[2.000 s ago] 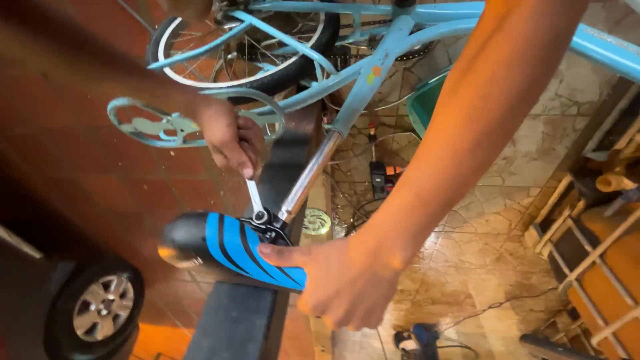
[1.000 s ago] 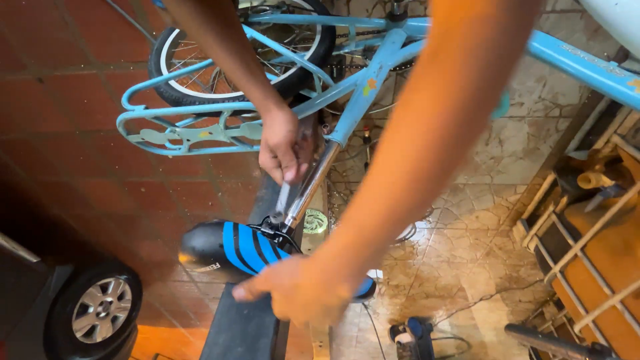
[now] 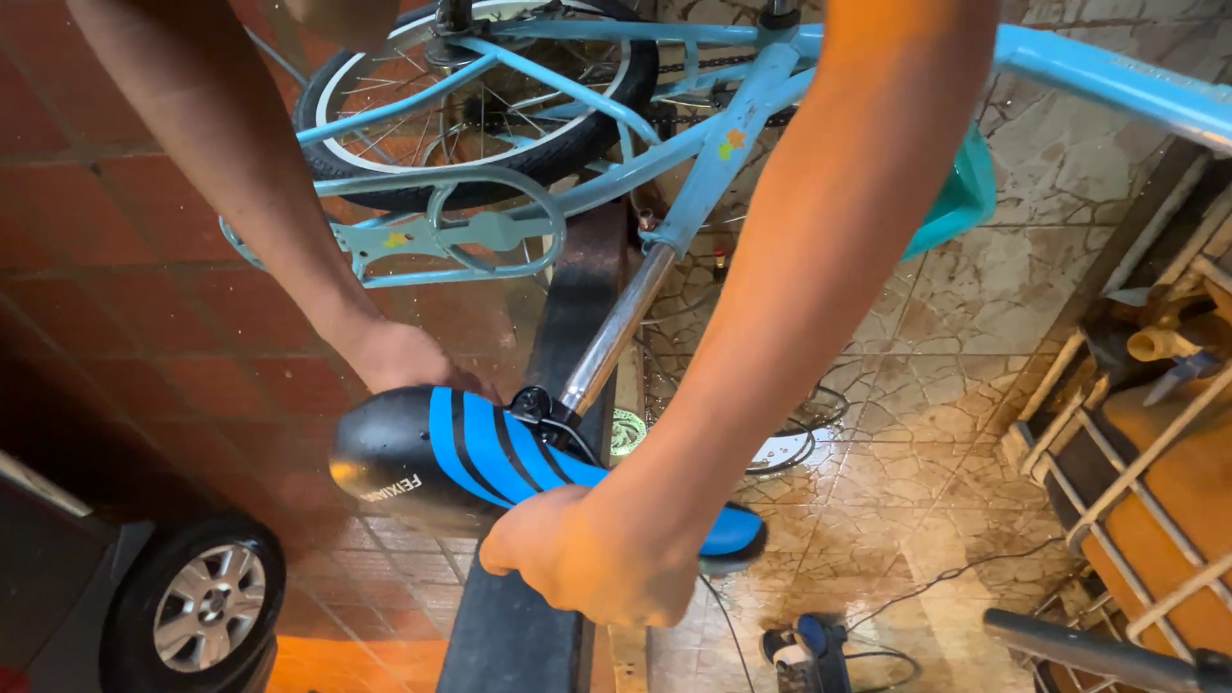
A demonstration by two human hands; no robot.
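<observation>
A black and blue bicycle saddle (image 3: 510,443) is fixed by its clamp (image 3: 539,409) to the end of a chrome seat post (image 3: 621,327), which runs into a light-blue bicycle frame (image 3: 731,144). My right hand (image 3: 602,553) grips the saddle near its middle, with the fingers bent around its edge. Behind the saddle's wide rear part is my left hand (image 3: 414,361), its fingers hidden by the saddle, so what they hold cannot be told. No wrench shows. The rear wheel (image 3: 476,106) and a rear carrier (image 3: 462,231) lie beyond my hands.
A dark padded beam (image 3: 520,626) runs under the saddle. A car wheel (image 3: 207,597) is at the lower left. At the right stands a metal rack (image 3: 1136,481) with things in it. A teal container (image 3: 962,192), cables (image 3: 808,433) and shoes (image 3: 808,654) are on the tiled floor.
My left hand has moved from the seat post, where it held a wrench at the clamp, to behind the saddle's rear. The wrench has gone from sight. My right hand remains at the saddle.
</observation>
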